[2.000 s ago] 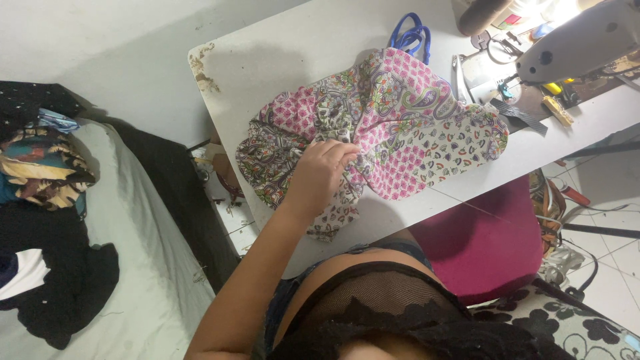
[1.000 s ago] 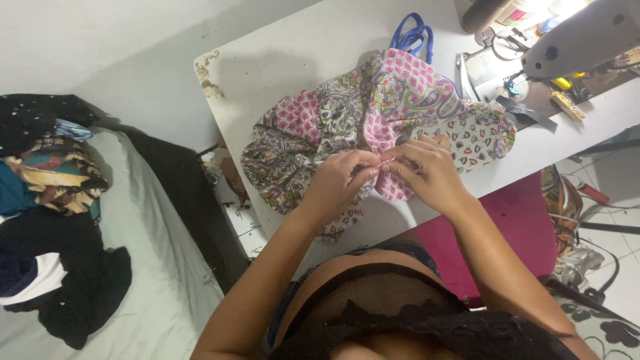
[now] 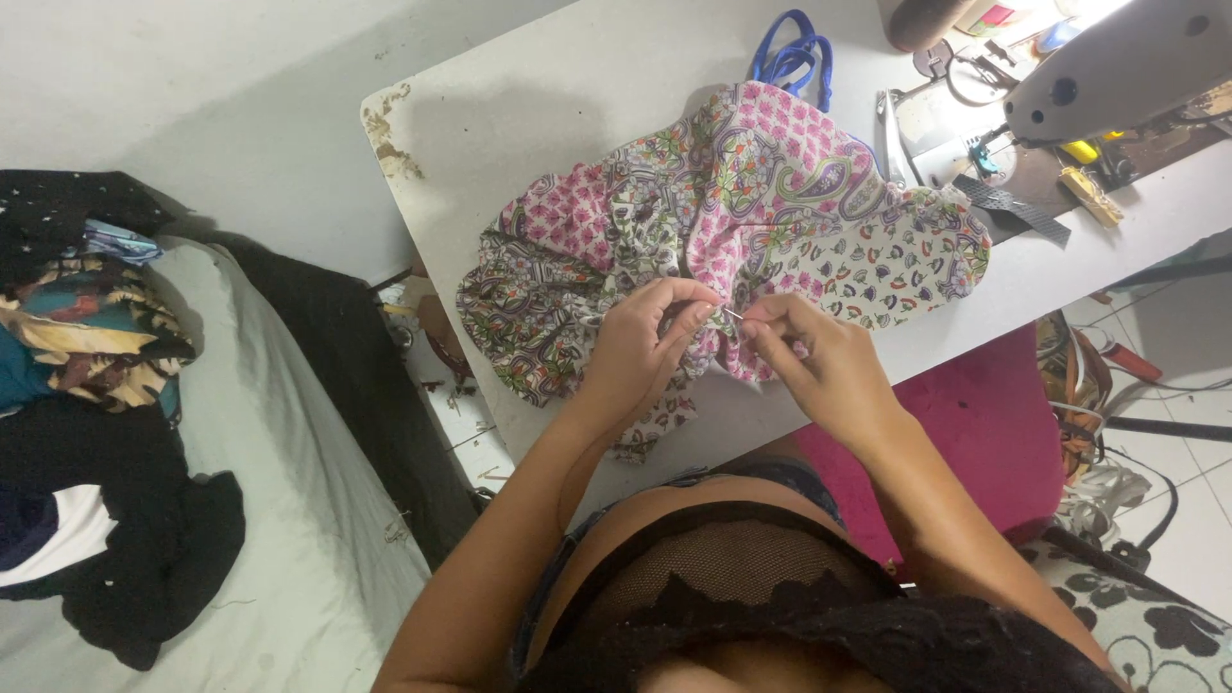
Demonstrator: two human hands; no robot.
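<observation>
A pink, white and green printed garment (image 3: 760, 192) lies bunched on the white table (image 3: 481, 115). My left hand (image 3: 650, 346) pinches a small bit of its fabric between thumb and fingers near the garment's lower middle. Just to the right, my right hand (image 3: 818, 361) holds a thin metal pin or needle (image 3: 732, 314) between thumb and forefinger, its far end at the left fingertips. Whether its tip is in the fabric cannot be told. A blue cord (image 3: 791, 58) is looped at the garment's upper edge.
A sewing machine (image 3: 1116, 72) with its lamp lit stands at the right, with scissors (image 3: 893, 135), a black strap (image 3: 1015, 207) and a wooden clothespin (image 3: 1090, 196) around it. A magenta seat (image 3: 953, 443) is below the table. Clothes (image 3: 115, 520) lie on a covered bed (image 3: 279, 462) at left.
Two seconds ago only my left hand was in view, on the garment. My right hand has come in beside it, and a thin metal pin or needle now shows between the hands.
</observation>
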